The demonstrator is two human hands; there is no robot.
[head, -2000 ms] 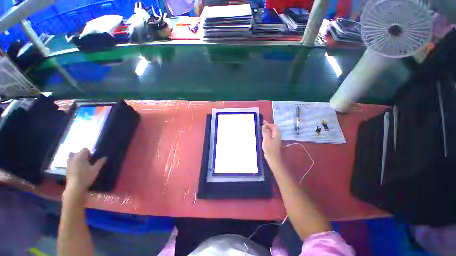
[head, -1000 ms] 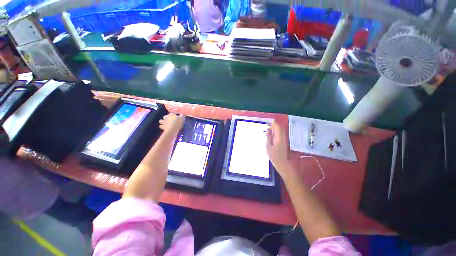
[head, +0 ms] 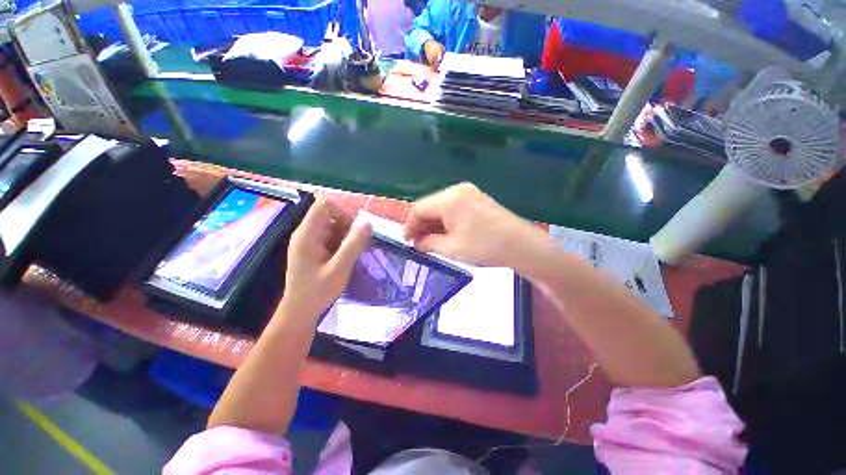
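Note:
A dark-screened tablet (head: 403,283) is tilted up off its black foam tray in front of me. My left hand (head: 326,250) is at its upper left edge, fingers around that edge. My right hand (head: 464,227) is at its top edge, fingertips pinched near a white strip; whether they grip the tablet or the strip is unclear. A tablet with a white screen (head: 478,311) lies in a foam tray to the right, partly covered by the tilted tablet. A tablet with colourful wallpaper (head: 223,243) lies in a foam tray to the left.
Black tray stacks stand at the left (head: 102,218) and right (head: 798,288). A white fan (head: 782,144) stands behind a paper sheet (head: 617,260). A thin white cord (head: 568,408) lies on the red mat. Beyond the green conveyor (head: 371,130), a person in blue works.
The middle tablet has been raised and tilted from its tray. My right hand has left the white-screen tablet and moved left to the raised tablet's top edge. My left hand stays at its upper left.

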